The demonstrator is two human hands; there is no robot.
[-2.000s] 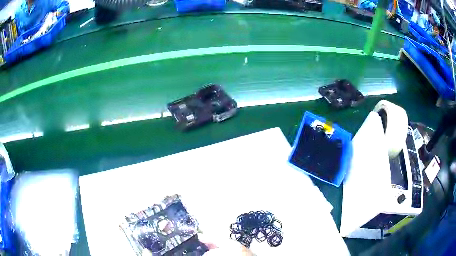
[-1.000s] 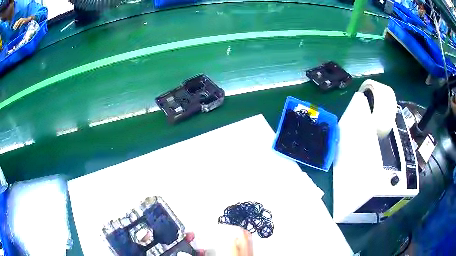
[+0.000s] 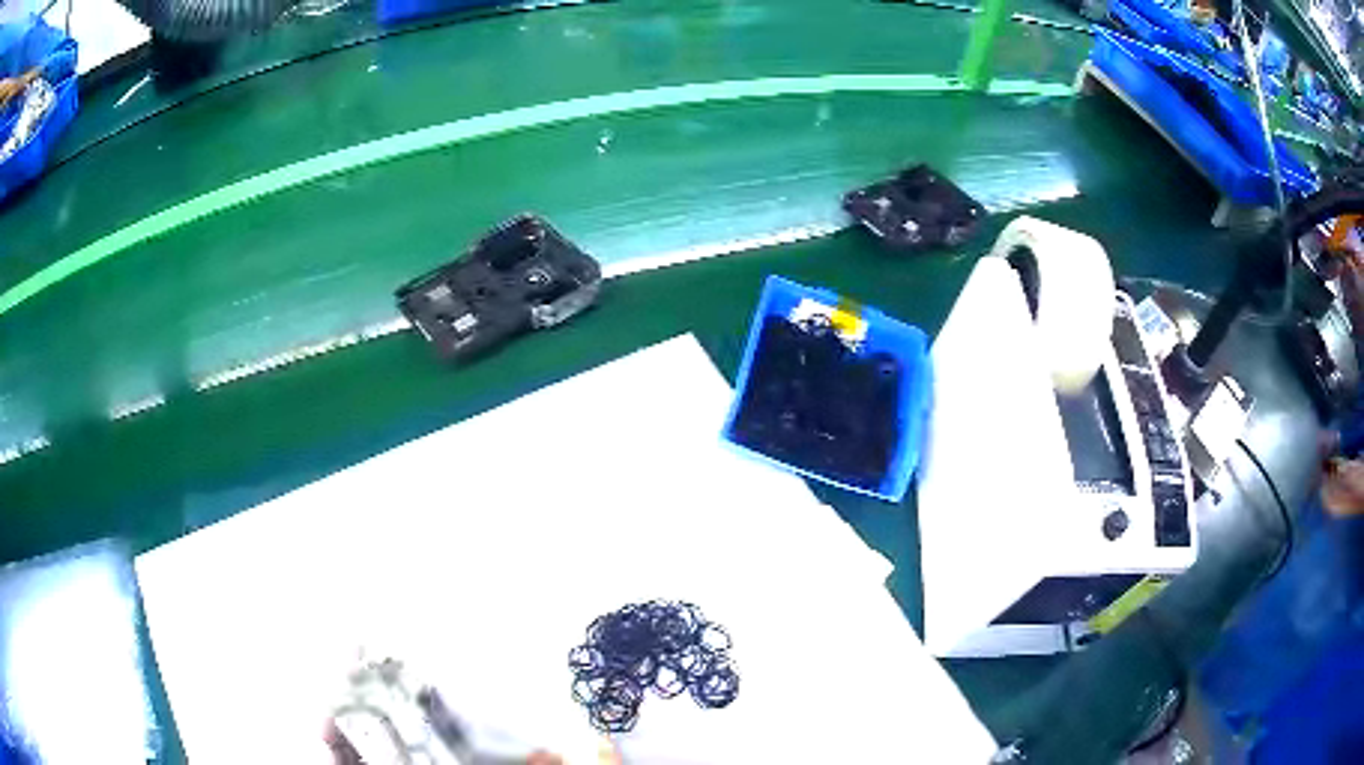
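A blurred housing (image 3: 392, 720) shows at the bottom edge, left of the ring pile, tilted and partly cut off. My right hand (image 3: 566, 756) shows only as blurred fingertips at the bottom edge, just right of the housing; its grip cannot be made out. I cannot make out my left hand. A loose pile of black sealing rings (image 3: 652, 658) lies on the white sheet (image 3: 449, 508), above and right of my right fingertips.
Two black housings (image 3: 506, 287) (image 3: 916, 208) lie on the green belt (image 3: 718, 165). A blue bin (image 3: 827, 386) of black rings stands beside the white tape dispenser (image 3: 987, 493). Shiny plastic film (image 3: 75, 650) lies at left. A black bendable arm (image 3: 1245, 307) is at far right.
The view has shifted, so the belt, bin and dispenser appear farther left. The housing near my right hand has gone from showing its open face to a tilted, blurred shape lower down. My right hand shows less.
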